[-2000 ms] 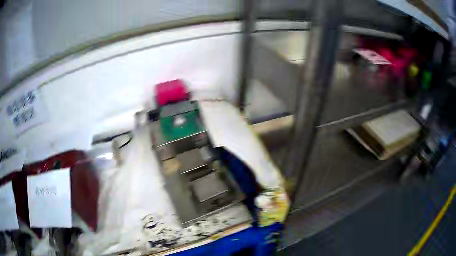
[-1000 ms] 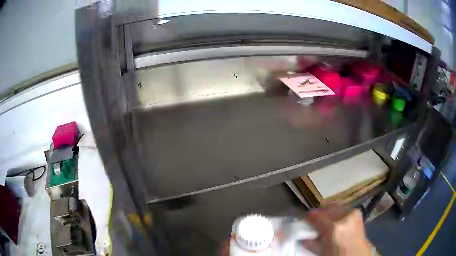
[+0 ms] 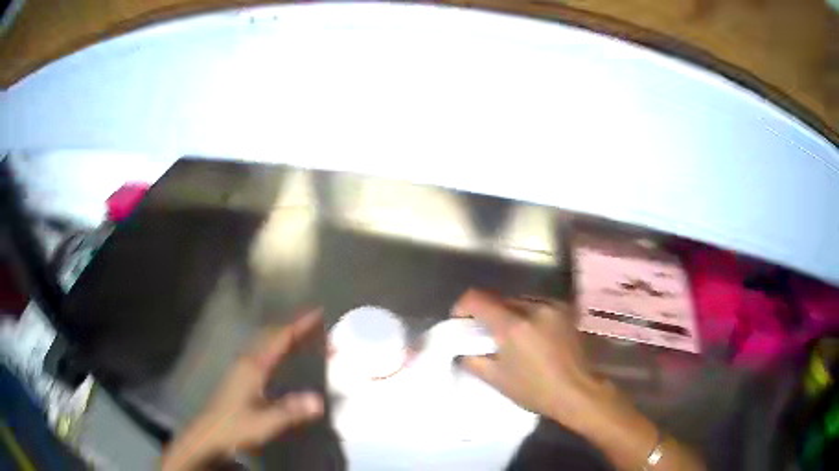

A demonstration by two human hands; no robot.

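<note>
A white plastic bottle (image 3: 419, 419) with a handle and a round white cap (image 3: 369, 341) is in front of me at the steel shelf (image 3: 166, 276). My right hand (image 3: 529, 354) is closed around its handle, from the right. My left hand (image 3: 262, 400) is open beside the bottle on the left, fingers spread toward it. A narrow gap shows between the left fingers and the bottle. The bottle's lower part is cut off by the frame edge. The picture is blurred.
A pink printed card (image 3: 635, 299) stands or lies on the right of the shelf. Bright pink items (image 3: 741, 308) are beyond it, with yellow and green ones at the far right. A wide white panel (image 3: 414, 110) crosses above the shelf. A small pink object (image 3: 126, 201) is at left.
The view has moved closer to the shelf. The bottle has come up from the lower edge to in front of the shelf, with my right hand on its handle. My left hand has come into view, open.
</note>
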